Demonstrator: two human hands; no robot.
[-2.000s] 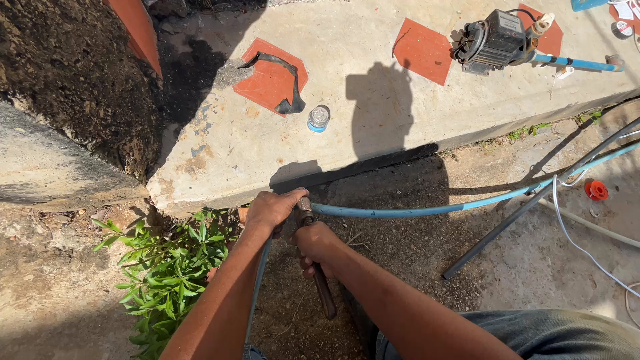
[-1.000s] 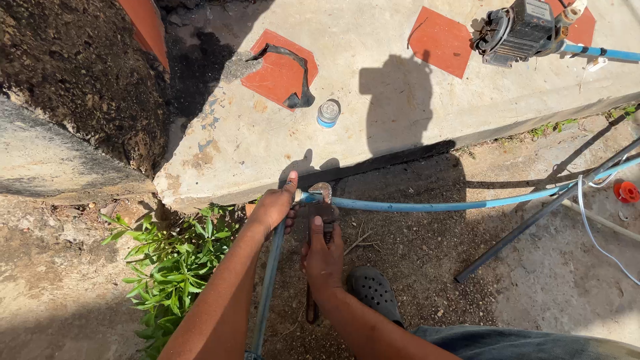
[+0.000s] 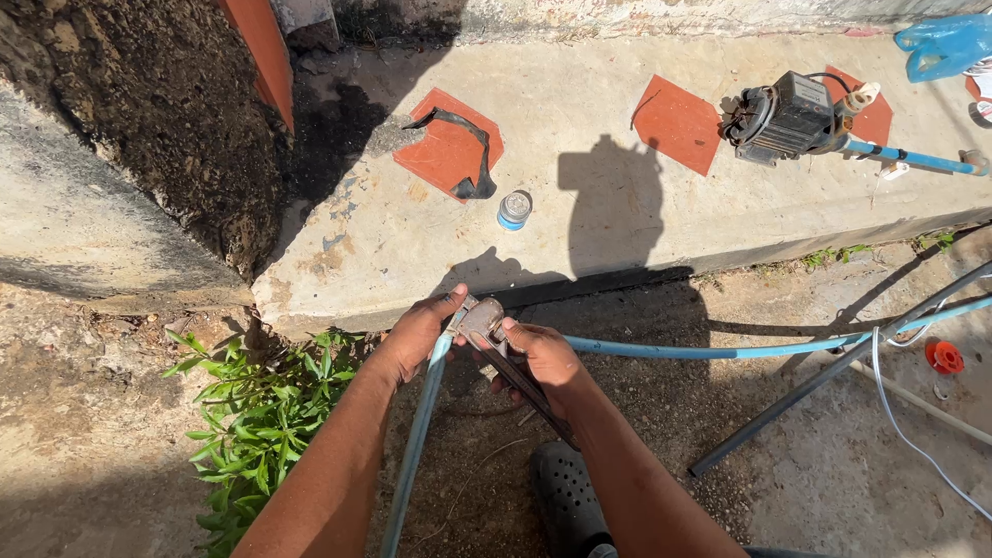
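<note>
My left hand (image 3: 422, 333) grips a pipe joint at the top end of a light blue pipe (image 3: 418, 434) that runs down toward me. In my right hand (image 3: 535, 360) is a worn metal pipe wrench (image 3: 511, 368), its jaws at the joint beside my left thumb. The wrench handle slants down to the right, under my right wrist. Another stretch of light blue pipe (image 3: 697, 353) extends to the right from behind my right hand; the fingers hide how it meets the joint. A small round can (image 3: 514, 210) stands on the concrete ledge above my hands.
On the ledge (image 3: 589, 232) lie red tiles (image 3: 678, 124), a black rubber strip (image 3: 484, 155), an electric water pump (image 3: 790, 116) and a blue plastic bag (image 3: 942, 46). A leafy plant (image 3: 256, 426) grows at left. A dark pipe (image 3: 837, 372), white cable (image 3: 891, 418) and red spool (image 3: 944, 356) are at right.
The wrench handle, pointing down two seconds ago, now slants down to the right, and its head is at the pipe joint. My right hand has moved up close to the wrench head.
</note>
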